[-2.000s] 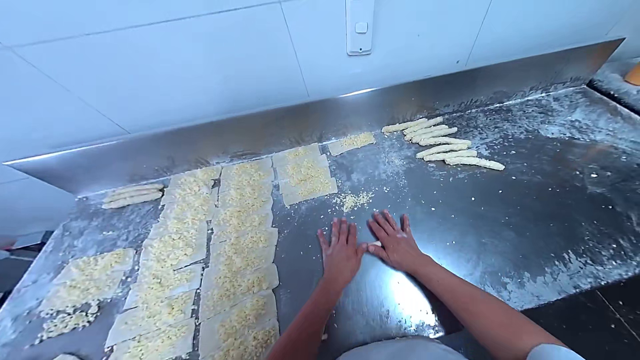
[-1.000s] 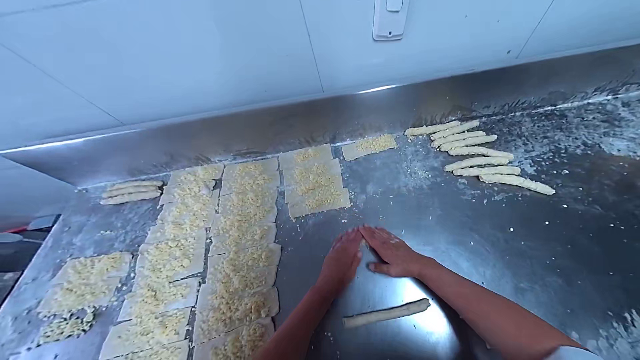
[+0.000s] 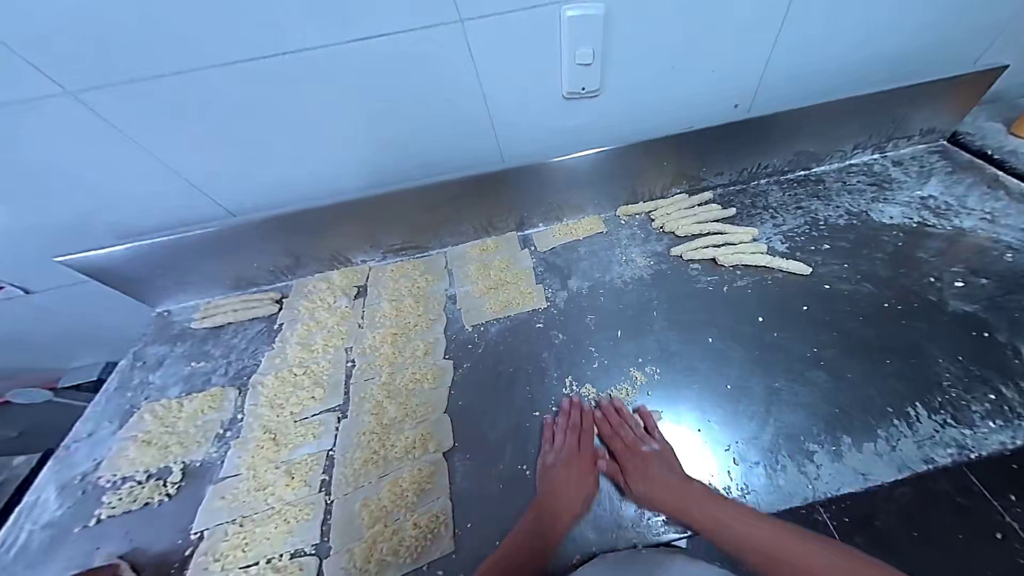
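Note:
Side by side on the steel worktop, my left hand (image 3: pixel 570 460) and my right hand (image 3: pixel 642 452) lie flat with palms down. A small piece of pale dough (image 3: pixel 654 416) shows at the fingers of my right hand; the rest of it is hidden beneath the hands. Just beyond the fingertips are scattered yellowish crumbs (image 3: pixel 628 388). Thin dough sheets topped with crumbly filling lie in columns to the left, the nearest column (image 3: pixel 396 448) beside a second one (image 3: pixel 292 392). A shorter stack (image 3: pixel 500 280) and a single small sheet (image 3: pixel 570 232) sit farther back.
Several crumb-coated dough sticks (image 3: pixel 712 232) lie at the back right, and more sticks (image 3: pixel 238 308) at the back left. A separate topped sheet (image 3: pixel 172 432) is at far left. The steel backsplash (image 3: pixel 448 208) runs along the tiled wall, below a switch plate (image 3: pixel 582 52).
One second ago a plain dough stick lay close to my body, nearer than my hands; it no longer shows there. Crumbs are now visible beyond my fingertips. The view has shifted.

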